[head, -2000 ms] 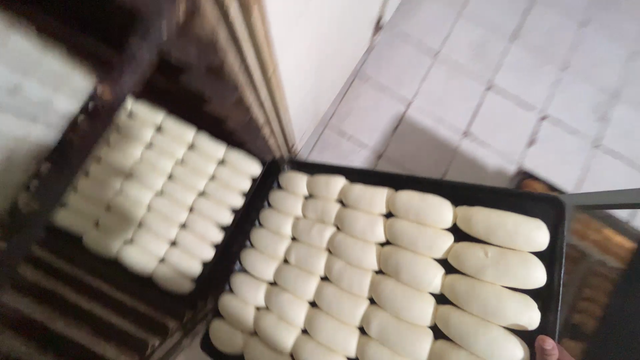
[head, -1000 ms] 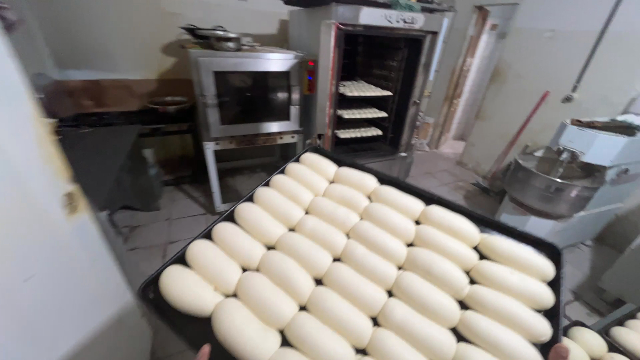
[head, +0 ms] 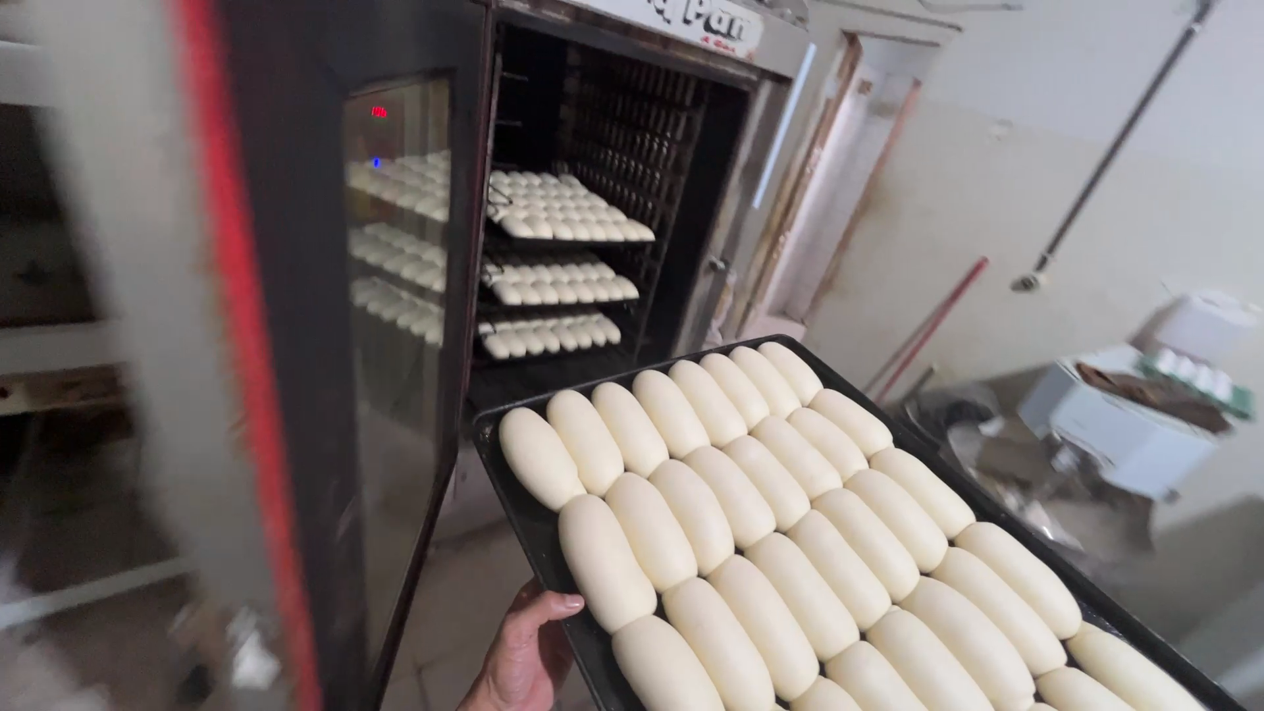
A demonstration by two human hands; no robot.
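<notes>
A black baking tray full of pale oblong dough rolls fills the lower right of the view. My left hand grips its left edge, thumb on the rim and fingers underneath. My right hand is out of view. Beyond the tray's far edge stands an open deck-rack oven, with several runners on its inner wall. Three trays of similar rolls sit inside it: an upper one, a middle one and a lower one.
The oven's glass door, swung open at the left, reflects the trays. A blurred red-edged panel is nearer at far left. At right are a spiral dough mixer, a red pole leaning on the wall, and a doorway behind the oven.
The view has moved much closer to the oven. The held tray has turned, and my left hand now shows plainly at its left edge. The oven's open door has come into view at left.
</notes>
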